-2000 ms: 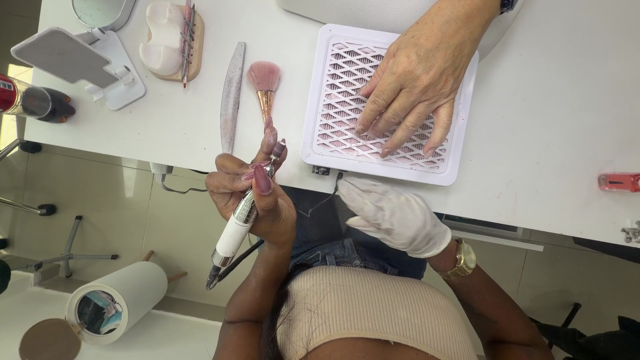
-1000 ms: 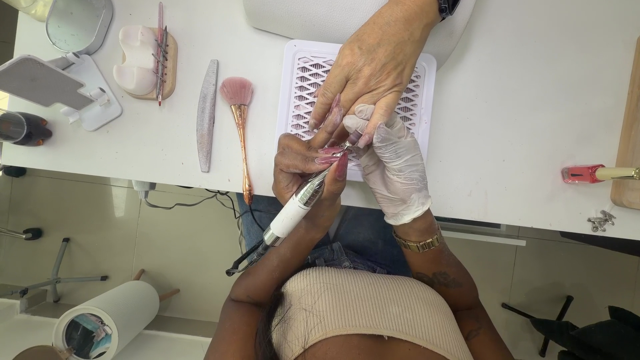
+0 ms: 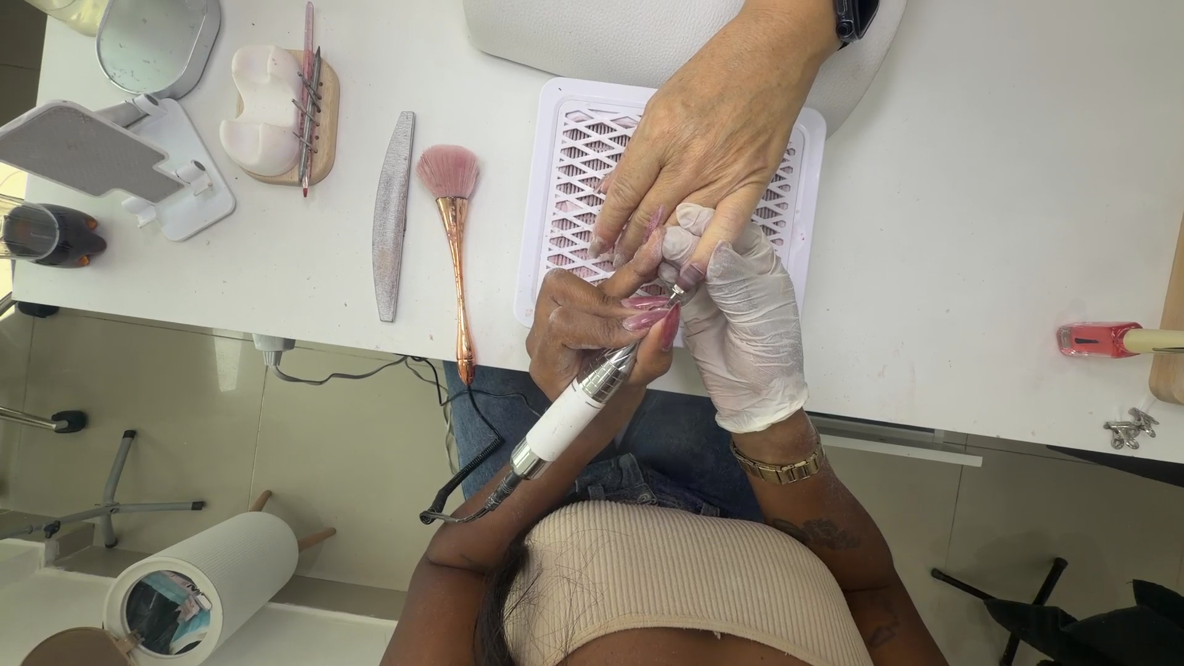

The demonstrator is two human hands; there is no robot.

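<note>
My left hand [image 3: 601, 328], bare with long pink nails, grips a white and silver electric nail drill [image 3: 569, 416] like a pen. The drill's bit touches or almost touches a fingernail [image 3: 689, 276] of another person's hand [image 3: 717, 129]. In a white glove, my right hand [image 3: 745, 324] holds that finger from below and beside it. The other person's hand lies palm down over a white dust collector [image 3: 534, 213] with a diamond-pattern grille. A black cord [image 3: 462, 472] runs from the drill's rear end.
Left of the dust collector lie a pink powder brush [image 3: 453, 231] and a grey nail file [image 3: 393, 217]. Farther left stand a holder with drill bits [image 3: 324, 139] and a white phone stand [image 3: 190, 176]. A red polish bottle [image 3: 1096, 339] and small metal pieces [image 3: 1130, 428] lie at the right.
Two seconds ago my left hand held the drill away from the other person's hand, and my gloved hand was at the table edge. Both hands have since met at that person's finger.
</note>
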